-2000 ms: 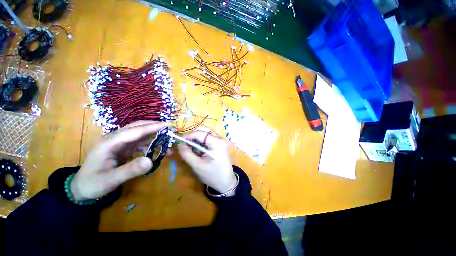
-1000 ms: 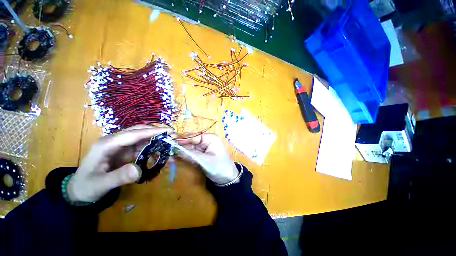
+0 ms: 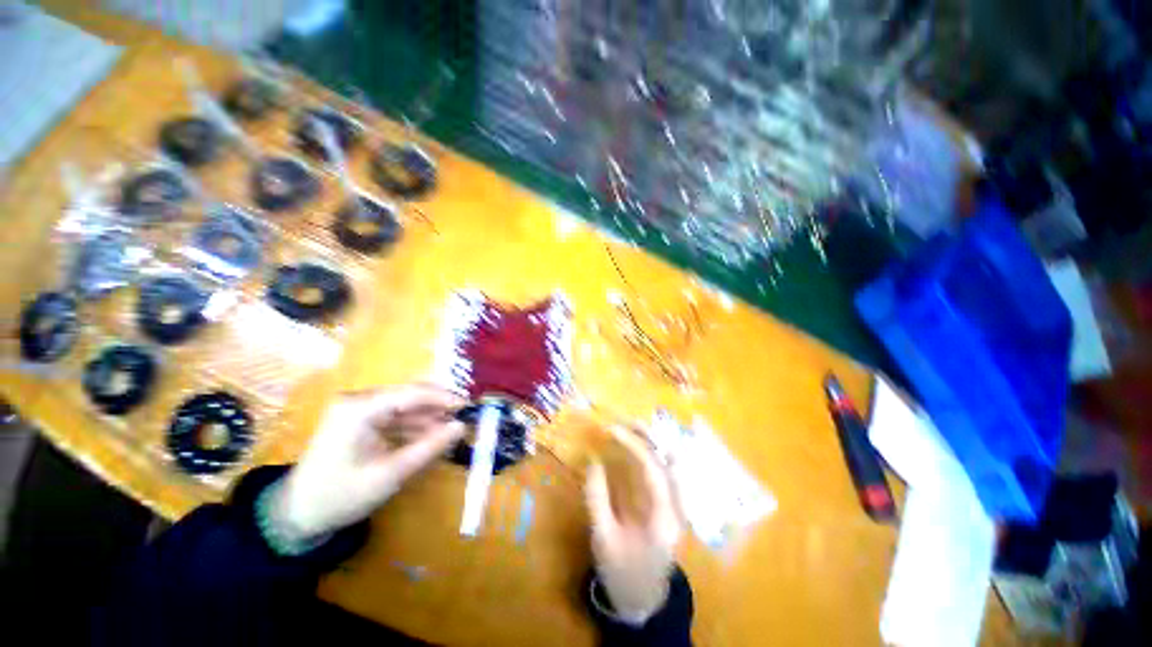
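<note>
A black ring board [image 3: 510, 436] with a white flat strip [image 3: 480, 470] across it is in front of me, just below the dark red bundle of leads [image 3: 509, 353]. My left hand [image 3: 366, 458] has its thumb and fingertips at the ring's left edge and holds it there. My right hand [image 3: 632, 506] is blurred, to the right of the ring and apart from it; whether its fingers hold anything cannot be told. The yellow-brown leads [image 3: 651, 335] lie up and right of the red bundle.
A clear tray with rows of black rings [image 3: 209, 432] is on the left. A small clear bag [image 3: 718, 487], a red and black knife [image 3: 862, 449], white paper [image 3: 941, 569] and a blue bin [image 3: 979, 367] are on the right. Grey spiky leads [image 3: 708, 114] are at the back.
The view has swung left and blurred, showing more of the tray. My right hand has moved away from the ring. The ring now faces up, with the strip pointing toward me.
</note>
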